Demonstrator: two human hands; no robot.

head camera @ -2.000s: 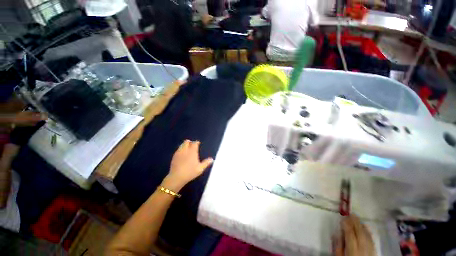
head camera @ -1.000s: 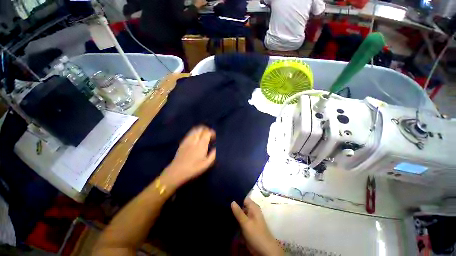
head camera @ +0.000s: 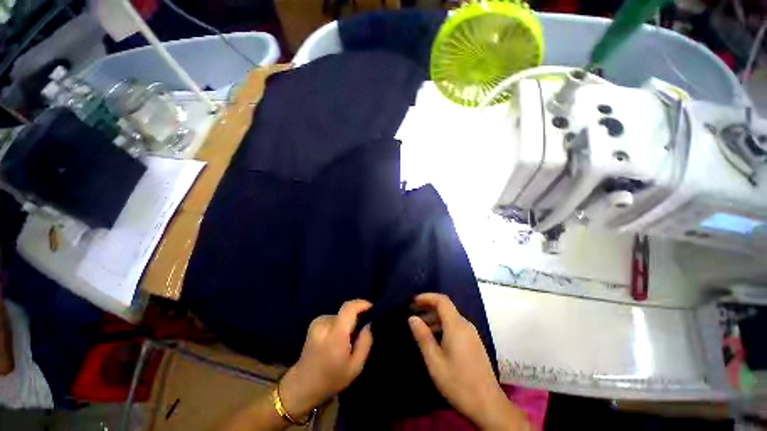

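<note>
A large navy-black garment covers the brown board and the table left of the machine and hangs over the front edge. My left hand and my right hand pinch a folded edge of it between thumbs and fingers, close together in front of me. The lockstitch machine head stands to the right, its presser foot clear of the cloth. Snips with red handles lie on the machine bed, right of the needle area.
A yellow-green fan stands behind the machine head beside a green-handled tool. Pale blue-grey tubs are behind the table. At left are printed paper, a black object and clear bottles or jars.
My right hand let go of the snips earlier and came left to the garment. Both hands now grip its edge together. The cloth lies shifted and folded, and the view has tilted down.
</note>
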